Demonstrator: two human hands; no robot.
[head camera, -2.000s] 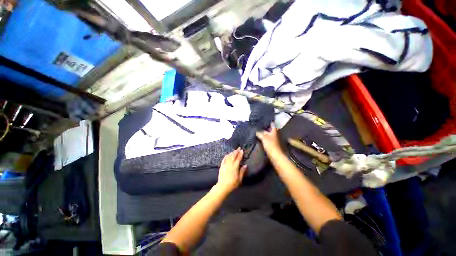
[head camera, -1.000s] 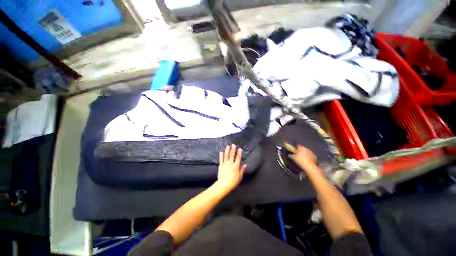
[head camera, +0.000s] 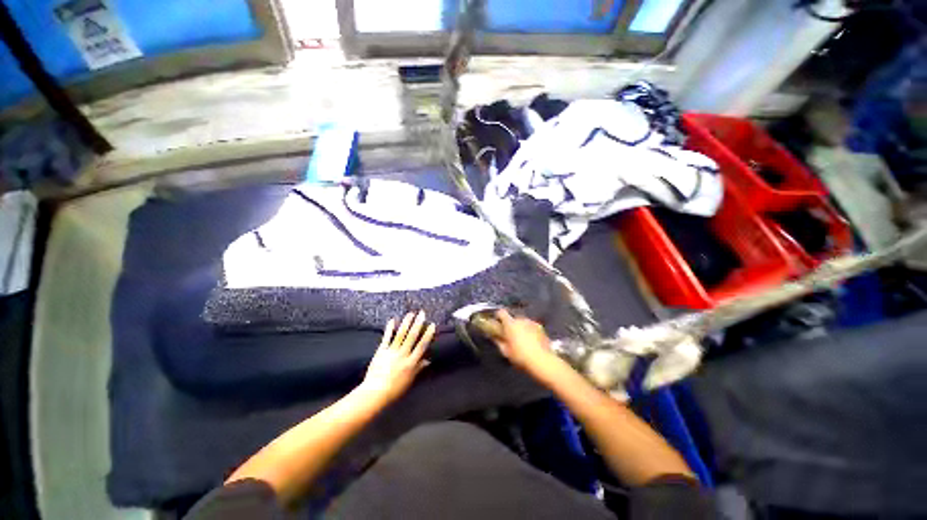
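A white garment with dark stripes (head camera: 356, 239) lies spread on the dark padded board (head camera: 234, 366). A speckled dark-grey band (head camera: 305, 308) runs along its near edge. My left hand (head camera: 399, 355) lies flat, fingers spread, at the band's near edge. My right hand (head camera: 520, 338) holds the steam iron (head camera: 481, 322) by its handle, at the right part of the band. The iron's underside is hidden.
A pale wrapped hose (head camera: 651, 340) crosses from the right and hangs before the table. A white-and-black garment pile (head camera: 620, 163) and red baskets (head camera: 661, 266) are at back right. A blue-and-white bar (head camera: 333, 154) is at the back. A pale ledge (head camera: 71, 355) borders the left.
My right hand has left the dark end of the garment, taken hold of the iron and brought it left onto the band. My left hand has shifted left along the band. The view has turned.
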